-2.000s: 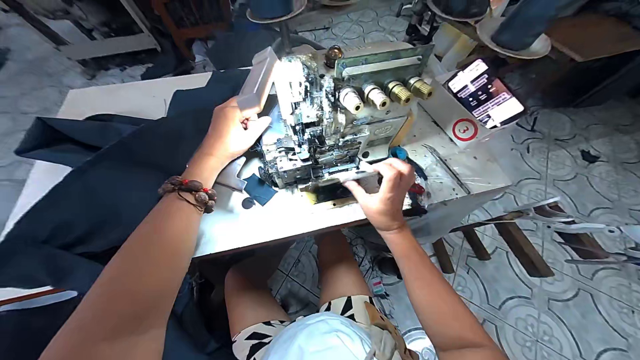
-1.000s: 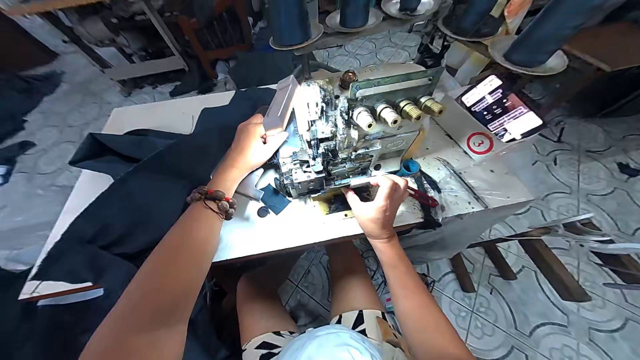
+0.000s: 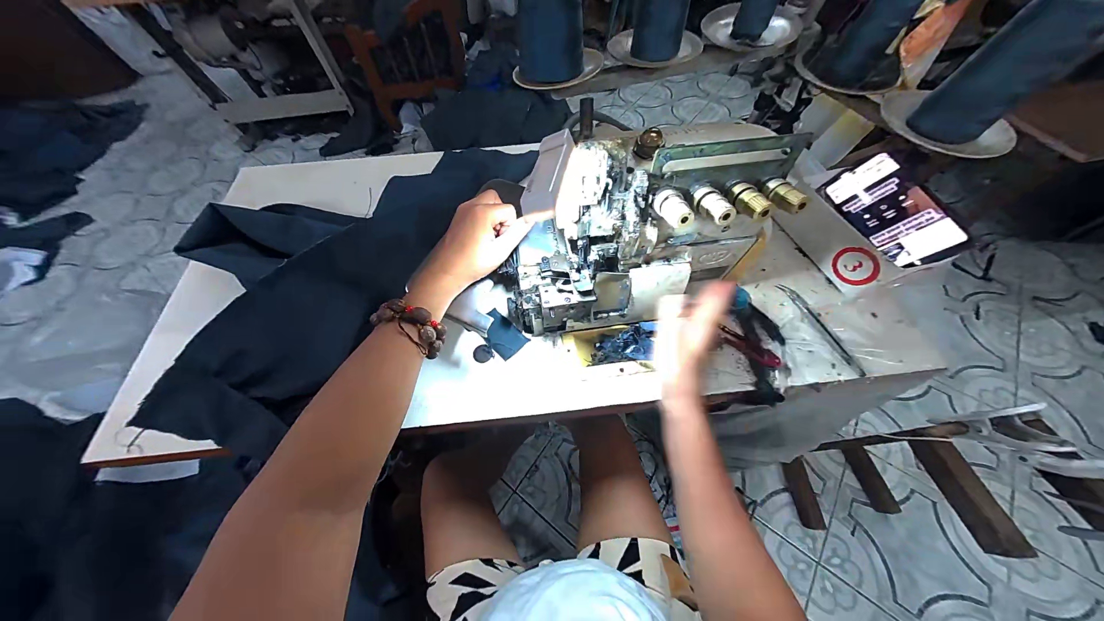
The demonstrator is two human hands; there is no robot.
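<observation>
An overlock sewing machine (image 3: 604, 233) stands on the white table, its front parts lit and exposed. My left hand (image 3: 483, 237) is at the machine's left side, fingers curled by a pale cover (image 3: 548, 177); whether it grips the cover is unclear. Motion blurs my right hand (image 3: 693, 336), which is in front of the machine's lower right; what it holds, if anything, cannot be made out. Behind it a metal front plate (image 3: 660, 289) shows. A yellow tray (image 3: 584, 345) with dark scraps lies below the machine. Dark fabric (image 3: 302, 302) spreads over the table's left side.
Red-handled tool (image 3: 749, 347) and metal tweezers (image 3: 819, 328) lie at right. A phone (image 3: 897, 211) rests on a box (image 3: 832, 250) at the back right. Thread cones (image 3: 550, 39) stand behind the machine. A small dark fabric piece (image 3: 505, 335) lies near its left foot.
My right hand has moved from the machine's lower front to a little lower and to the right, uncovering more of the tray. My left hand stays by the pale cover.
</observation>
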